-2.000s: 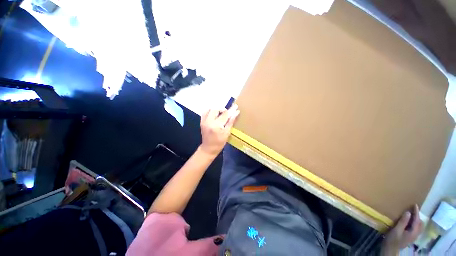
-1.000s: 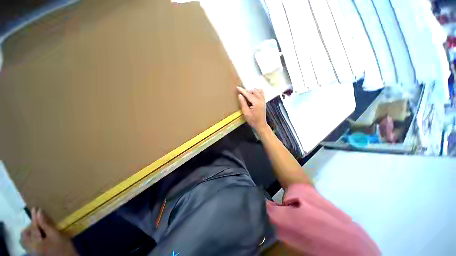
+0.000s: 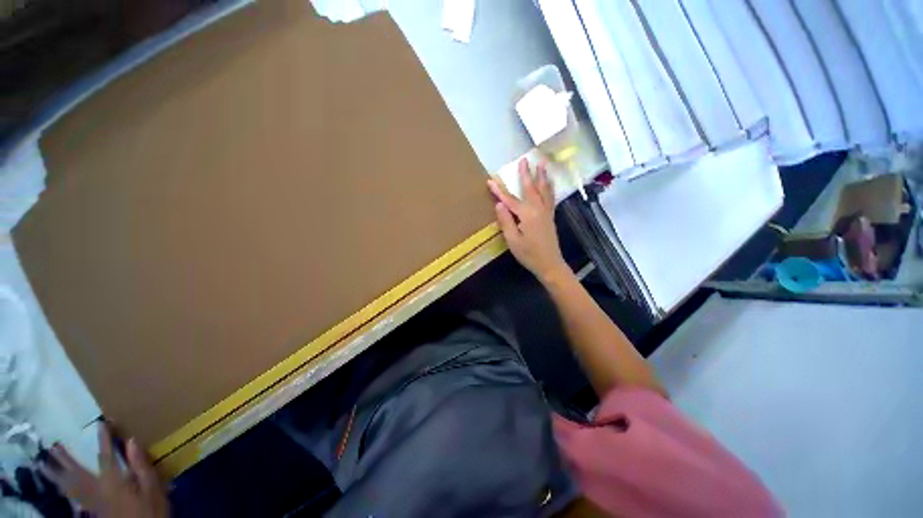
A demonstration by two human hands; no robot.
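Observation:
A large brown panel (image 3: 273, 202) with notched far corners lies flat, its near edge along the yellow edge guide (image 3: 334, 339). My left hand (image 3: 113, 484) is at the panel's near left corner, low in view and partly cut off, with fingers spread. My right hand (image 3: 528, 221) rests at the near right corner, thumb side by the panel's edge and fingers spread over the white surface beside it. Neither hand visibly grips anything.
A translucent bottle with a white label (image 3: 542, 113) lies right of the panel. Layered white sheets (image 3: 648, 71) hang at the right. A bin with a blue item (image 3: 800, 273) stands farther right. Tangled white strips (image 3: 20, 374) lie at left.
The view has swung right since the earliest frame. My left hand's fingers have spread at the panel's corner. My right hand's fingers have opened outward onto the surface beside the panel.

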